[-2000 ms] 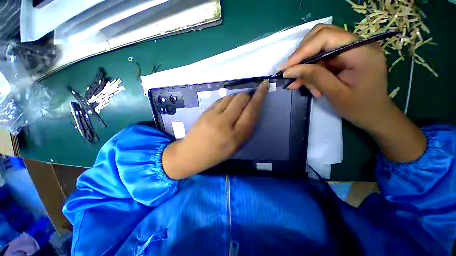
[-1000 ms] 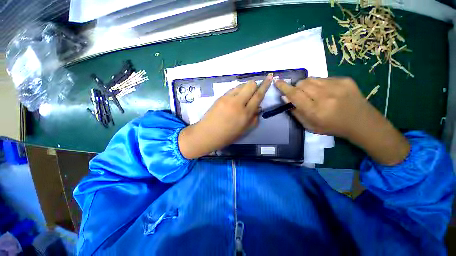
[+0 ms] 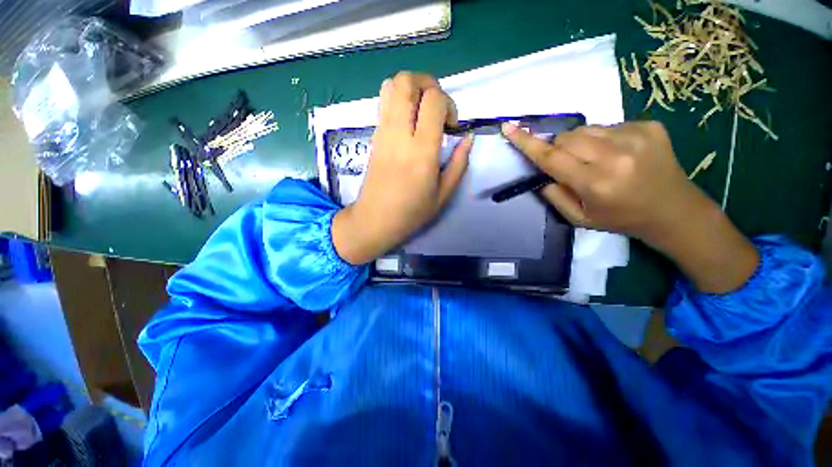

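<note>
The tablet back housing (image 3: 483,219) lies on white sheets (image 3: 538,82), its camera holes at the upper left corner. My left hand (image 3: 401,173) lies over its left part, fingers curled over the far edge and thumb on the inner side. My right hand (image 3: 611,173) has its index fingertip on the far edge, right of the left thumb. The black pen-like tool (image 3: 522,189) is held under the right fingers, its blunt end pointing left over the grey centre. A strip at the far edge cannot be told apart from the black rim.
Black strips (image 3: 190,181) and pale tan sticks (image 3: 242,134) lie at the left on the green mat. A crinkled clear bag (image 3: 68,109) is at the upper left. A light-edged tray (image 3: 365,44) is at the back. Tan liner slivers (image 3: 698,59) are heaped at the upper right.
My left hand has turned upright, its fingers moving from the housing's inner face over the far edge. My right hand has moved from holding the tool at the edge to pressing there with its index finger.
</note>
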